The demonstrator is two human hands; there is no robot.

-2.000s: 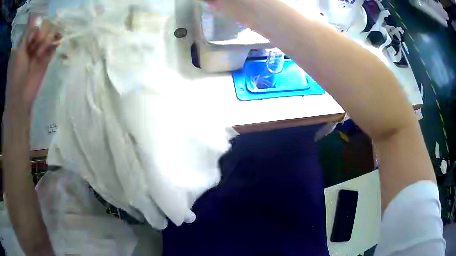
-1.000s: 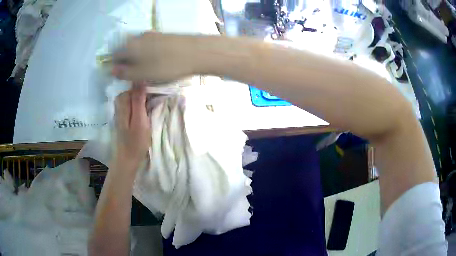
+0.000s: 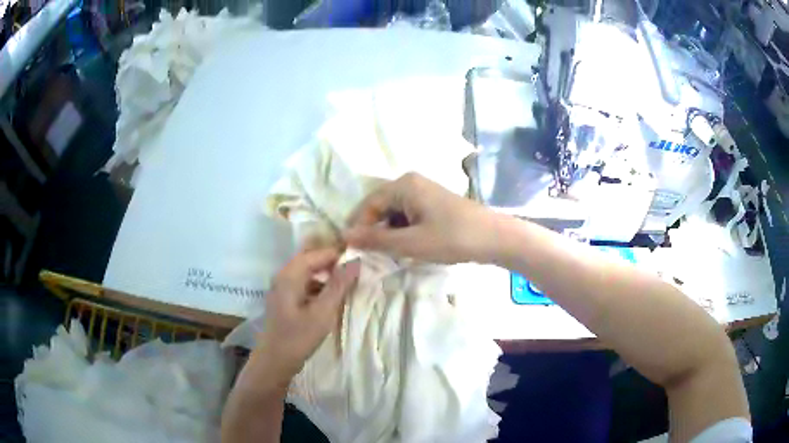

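Observation:
A bundle of white to cream fabric pieces (image 3: 381, 320) lies over the front edge of the white table and hangs down toward the lap, gathered narrow at its middle. My right hand (image 3: 411, 221) pinches a thin pale strip at the gathered part, thumb and fingertips together. My left hand (image 3: 303, 303) is just below and to the left, its fingertips pinched at the same spot. The two hands nearly touch. The strip's exact path between the fingers is too small to tell.
The sewing machine (image 3: 666, 138) stands on the right of the table (image 3: 216, 173). A blue tray (image 3: 529, 291) is partly behind my right forearm. More white pieces (image 3: 156, 86) hang at the table's far left. A yellow wire cart (image 3: 130, 329) and white cloth (image 3: 130, 394) are at lower left.
The view has tilted up and left. My hands, apart at first and then crossing in a blur, are now together at the gathered part of the bundle. The phone has left the view.

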